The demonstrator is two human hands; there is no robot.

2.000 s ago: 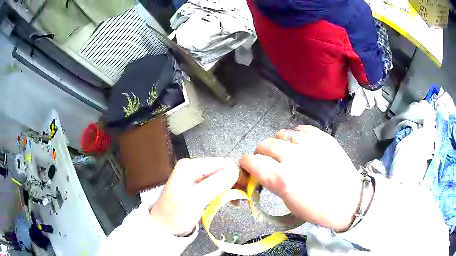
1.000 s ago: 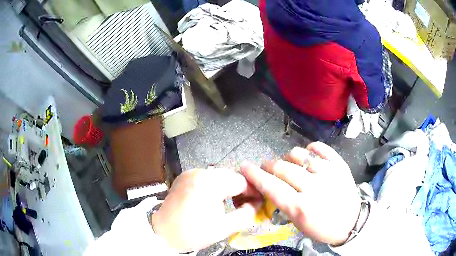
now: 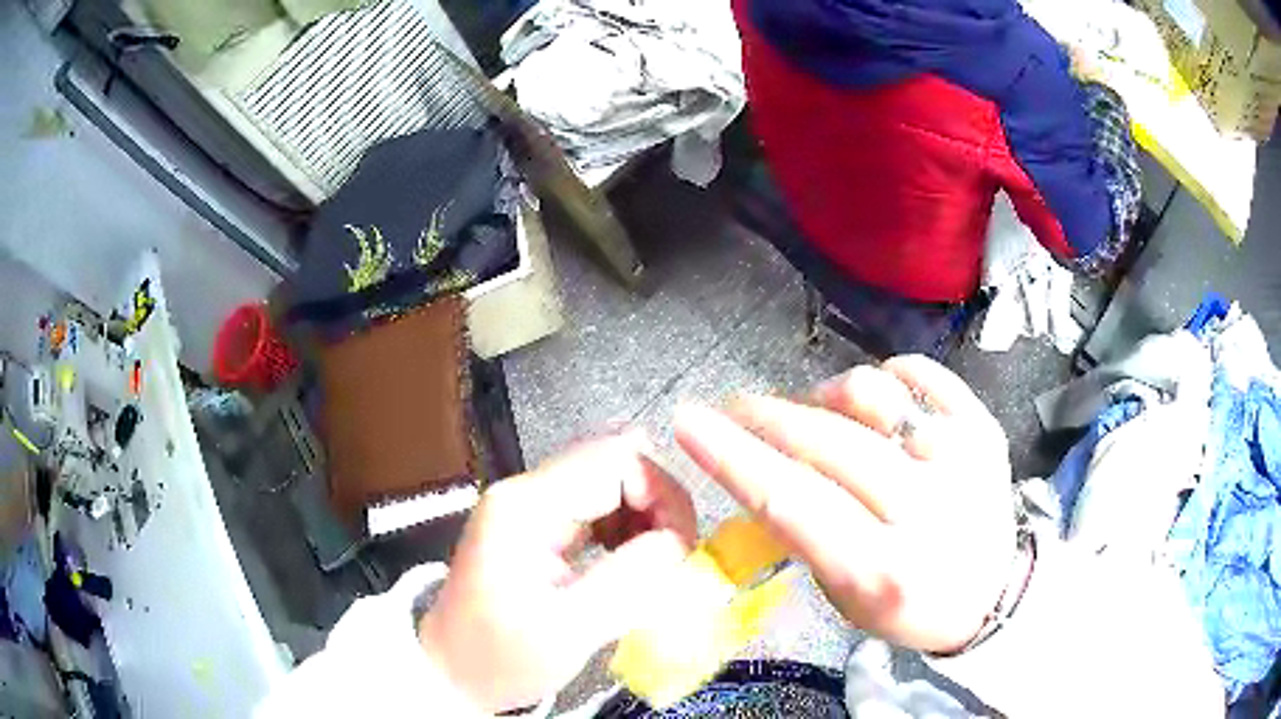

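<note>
A yellow strip (image 3: 674, 653) hangs in loops below and between my hands, blurred. My left hand (image 3: 541, 569) is curled, thumb and fingers together at the strip's upper left part. My right hand (image 3: 871, 506) is at the right with its long fingers stretched towards the left fingertips; a yellow piece (image 3: 745, 549) shows under its palm. The right thumb is hidden, so its hold on the strip is not clear. The strip's ends are hidden or blurred.
A brown-topped stool (image 3: 398, 400) stands ahead left, beside a dark embroidered cloth (image 3: 401, 218) and a red basket (image 3: 254, 346). A white table (image 3: 183, 562) with small parts is at left. A seated person (image 3: 899, 169) is ahead. Blue and white garments (image 3: 1243, 520) lie at right.
The wide yellow loop seen earlier is now bunched closer under my hands. My right fingers have straightened. My left hand has moved slightly, with its fingers more curled.
</note>
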